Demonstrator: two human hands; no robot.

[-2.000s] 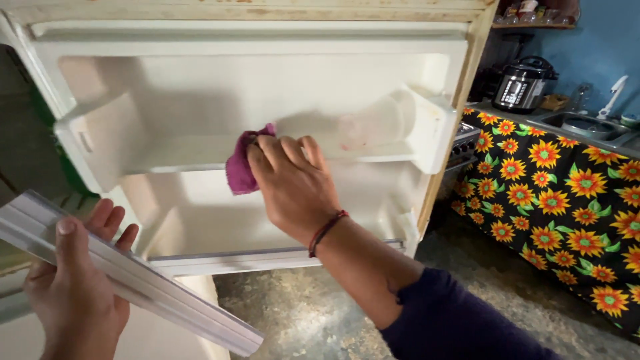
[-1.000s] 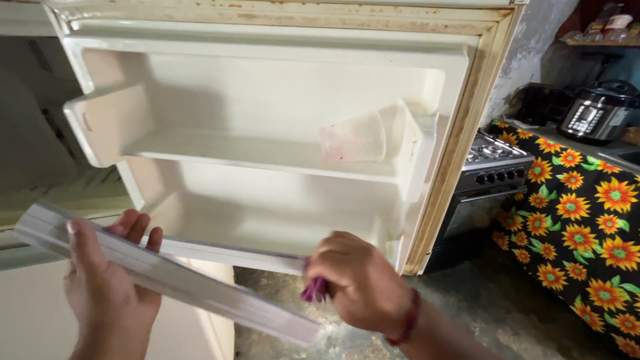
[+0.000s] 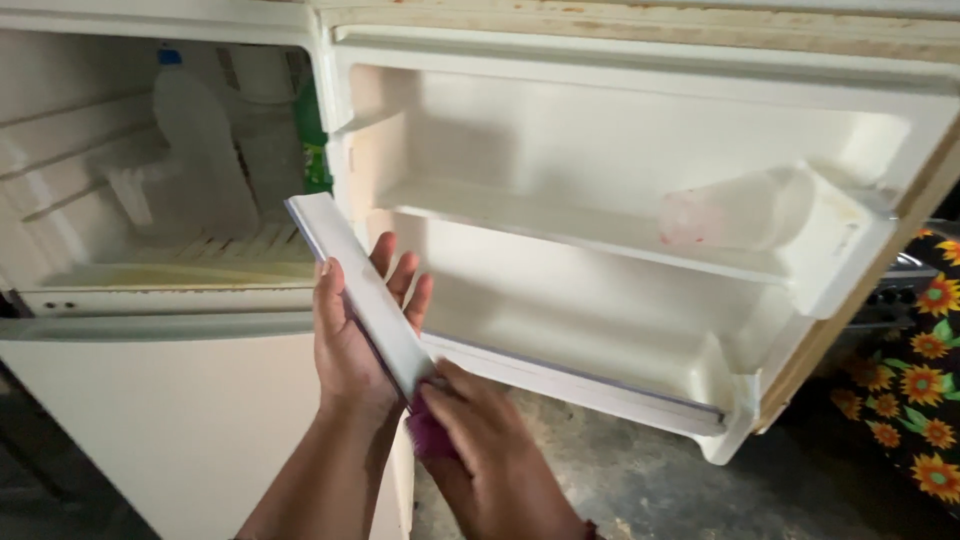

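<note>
My left hand (image 3: 360, 337) holds a white plastic door-shelf rail (image 3: 367, 289), the thumb on one edge and the fingers behind the other. The rail slants from upper left down to my right hand (image 3: 480, 442), which presses a purple cloth (image 3: 431, 431) against its lower end. Behind both hands stands the open freezer door (image 3: 600, 142) with two molded shelves. A translucent plastic cup (image 3: 735, 214) lies on its side at the right of the upper shelf. Another rail (image 3: 577, 379) is fitted across the lower shelf's front.
At the left, the freezer compartment (image 3: 45, 225) holds a frosted plastic jug (image 3: 195, 142) with a blue cap and a green bottle (image 3: 311, 135). A closed white lower door (image 3: 187, 420) is beneath. Right of the freezer door are a stove (image 3: 892, 289) and a sunflower-print cloth (image 3: 934, 382).
My right hand has moved with the purple cloth from the door's shelves to the loose rail, which my left hand now holds more steeply. The view has swung left, bringing the freezer compartment into sight.
</note>
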